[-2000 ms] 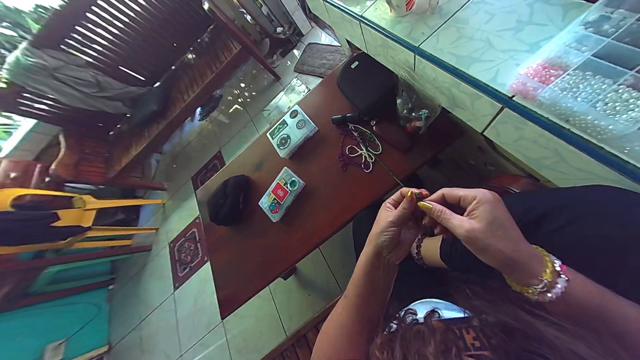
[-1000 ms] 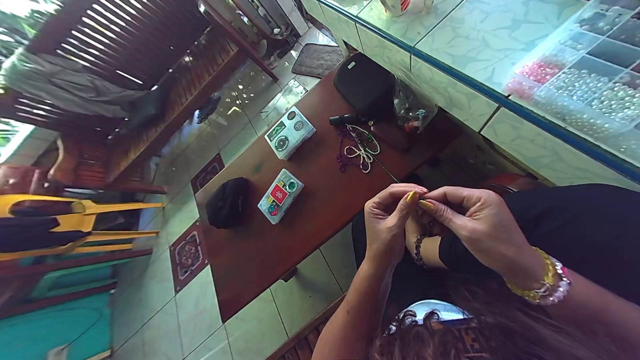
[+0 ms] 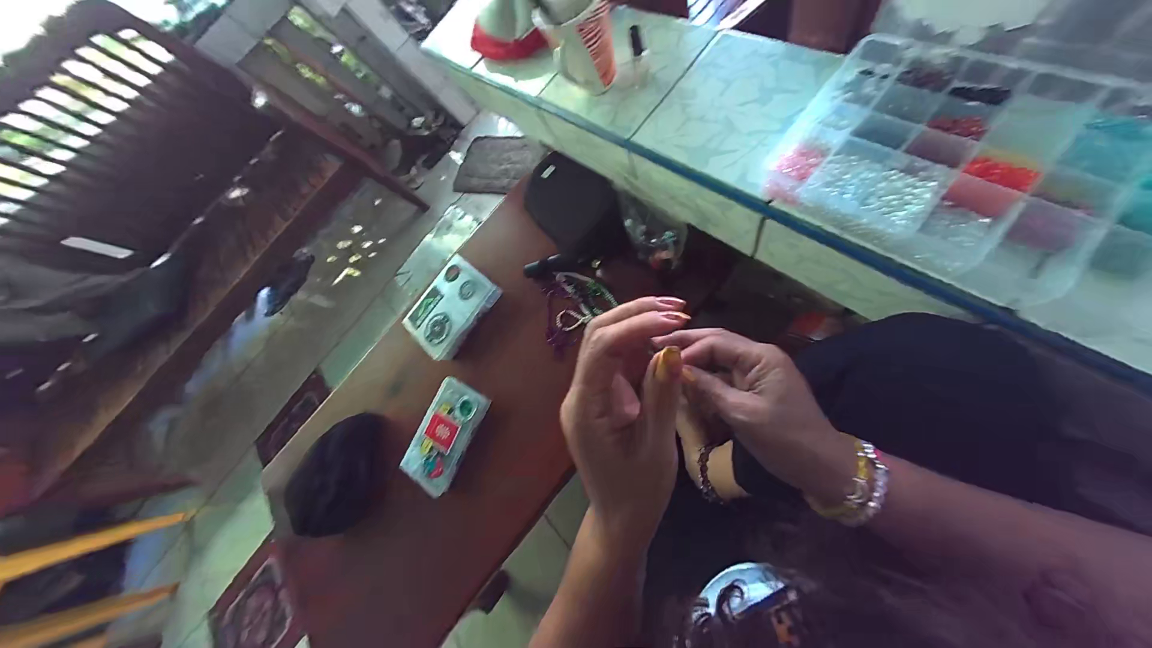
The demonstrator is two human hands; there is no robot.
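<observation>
My left hand (image 3: 630, 396) is raised over the lap, its index and middle fingers lifted away from the thumb. Against it, my right hand (image 3: 756, 391) has its thumb and index finger pinched near the left thumb tip. Whatever lies between the fingertips is too small to make out. Beaded bracelets (image 3: 866, 481) circle the right wrist. Just behind the left fingers, beaded strands (image 3: 576, 301) lie on the brown wooden table (image 3: 405, 558). A clear compartment box of beads (image 3: 882, 193) rests on the tiled counter at the upper right.
Two small boxes (image 3: 452, 306), (image 3: 445, 436) and a black cloth item (image 3: 335, 474) sit on the wooden table. Near its far end are a black case (image 3: 571, 202) and a clear plastic bag (image 3: 655, 234). A cup (image 3: 585, 45) stands on the tiled counter (image 3: 720, 117). A slatted wooden bench (image 3: 225, 297) is at the left.
The left index and middle fingers have lifted and spread from the thumb; before, both hands' fingertips were together. The view has shifted, showing more of the counter and bead box.
</observation>
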